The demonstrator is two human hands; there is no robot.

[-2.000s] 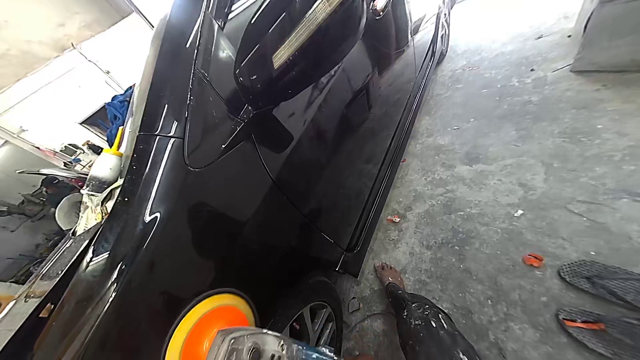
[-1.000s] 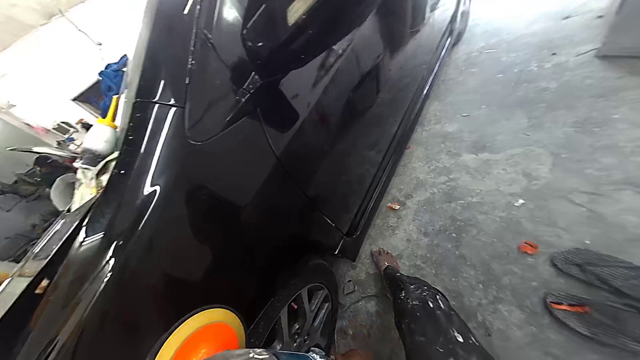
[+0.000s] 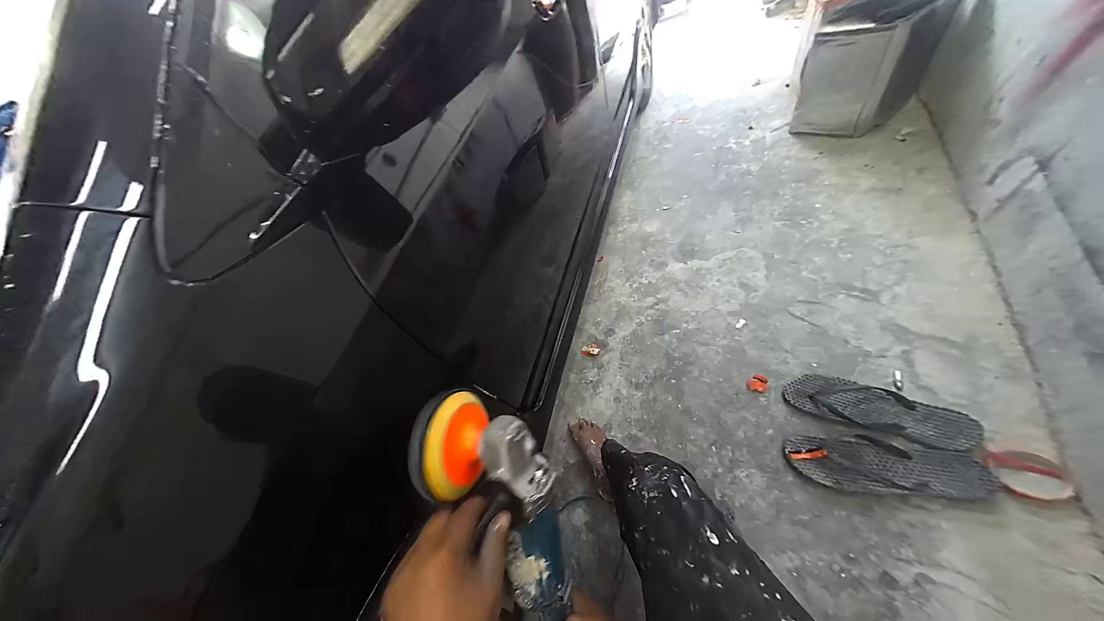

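An angle polisher (image 3: 536, 535) with a blue body and a metal gear head is at the lower middle of the head view. Its round pad with an orange and yellow backing (image 3: 453, 447) lies edge-on by the lower side panel of a glossy black car (image 3: 285, 345). My left hand (image 3: 448, 561) is closed round the polisher's dark side handle, just below the pad. Of my right hand (image 3: 588, 608) only a small part shows at the bottom edge, at the rear of the blue body; its fingers are mostly hidden.
The car's side mirror (image 3: 371, 69) juts out at the top. My bare foot (image 3: 591, 435) stands on the concrete floor (image 3: 707, 276). Black flip-flops (image 3: 888, 414), a reddish ring-shaped object (image 3: 1031, 474) and orange scraps lie at the right. A grey box-like object (image 3: 849, 78) stands near the wall (image 3: 1035, 172).
The polisher has come up and right along the car's lower side, its pad now turned edge-on. My left hand has come into view on it. The view has swung right.
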